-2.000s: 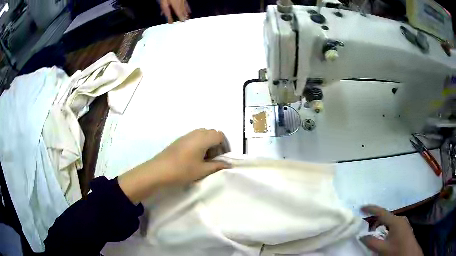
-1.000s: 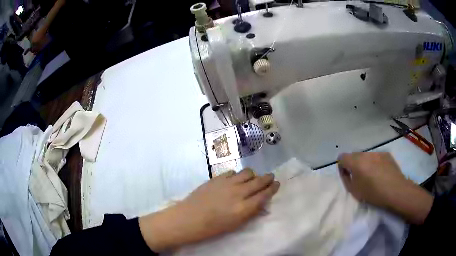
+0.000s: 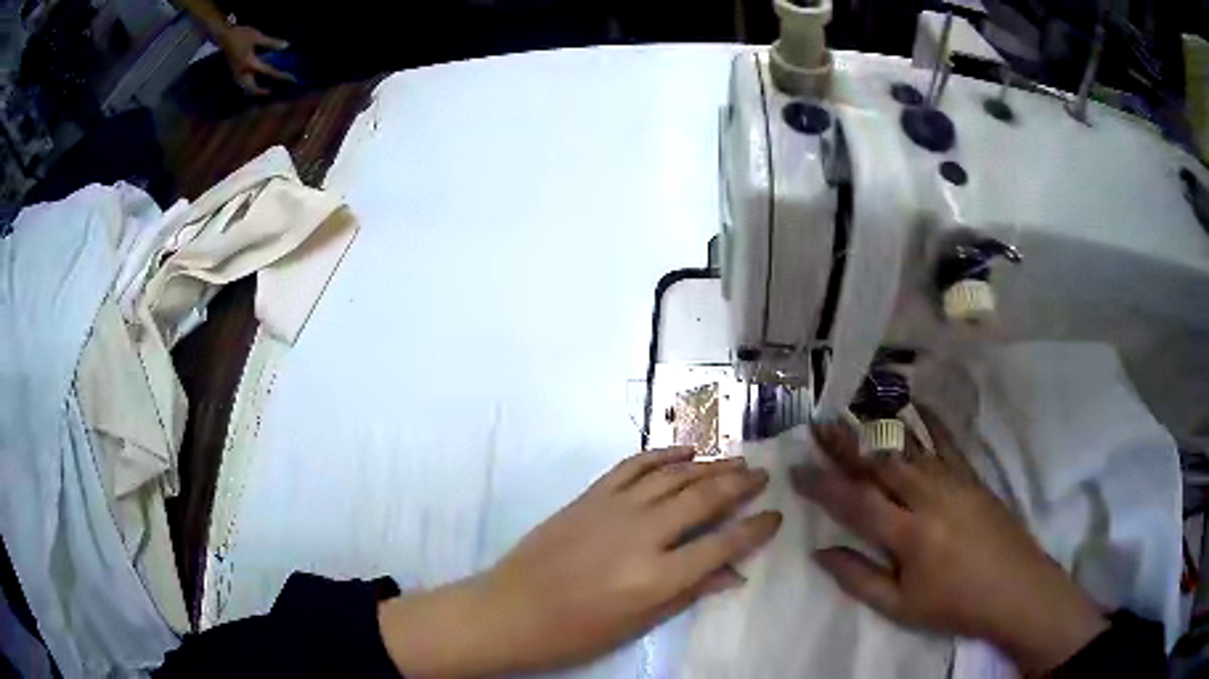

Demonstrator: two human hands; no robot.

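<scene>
White cloth (image 3: 769, 597) lies on the machine bed just in front of the needle area, and part of it spreads right under the arm. My left hand (image 3: 650, 531) lies flat at its left edge, fingers apart, palm down. My right hand (image 3: 915, 531) presses on the cloth to the right, fingers spread, fingertips beside the machine head's lower end. The sewing machine head (image 3: 796, 212) stands just beyond both hands. The slide plate (image 3: 696, 413) with its brown patch shows left of the needle area. The presser foot and needle cannot be made out clearly.
White and cream pieces (image 3: 80, 345) are heaped over the left side of the white table (image 3: 504, 239). Another person's hand (image 3: 249, 56) shows at the upper left. A cream dial (image 3: 886, 434) sits low on the head, close to my right hand.
The cloth's front edge has moved up to the needle area and cloth now spreads under the arm. My right hand has moved in beside the head. The view has shifted, placing the machine farther right.
</scene>
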